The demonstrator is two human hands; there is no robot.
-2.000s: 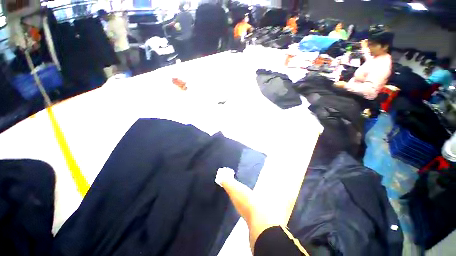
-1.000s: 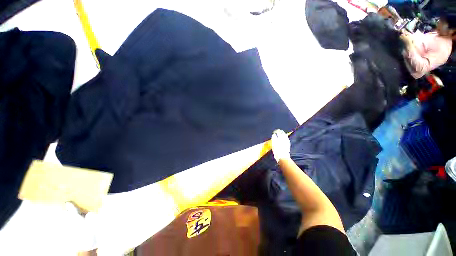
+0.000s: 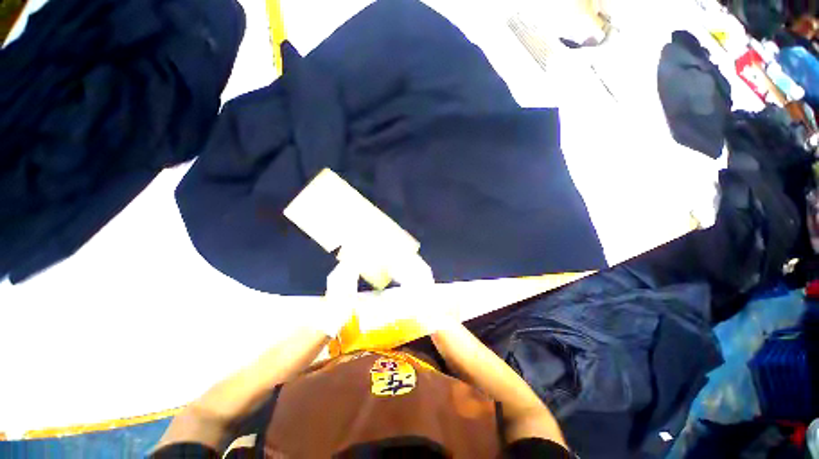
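A stiff pale tan card (image 3: 346, 211) is held at a tilt over the navy cloth panel (image 3: 449, 179) near the table's front edge. My left hand (image 3: 343, 289), in a white glove, grips the card's lower end. My right hand (image 3: 411, 285), also white-gloved, is closed on the same end from the other side. The fingers are overexposed and merge with the card and table. The navy panel lies flat with a fold at its upper left.
A dark cloth pile (image 3: 99, 116) lies on the table (image 3: 81, 345) at the left. A small dark piece (image 3: 693, 94) lies at the upper right. Dark garments (image 3: 611, 350) hang or lie beside the table's right edge. A blue crate (image 3: 779, 372) stands on the floor.
The card has moved from the left to the centre, over the navy panel. My right hand has left the table's edge and taken hold of the card too. The view has tilted down.
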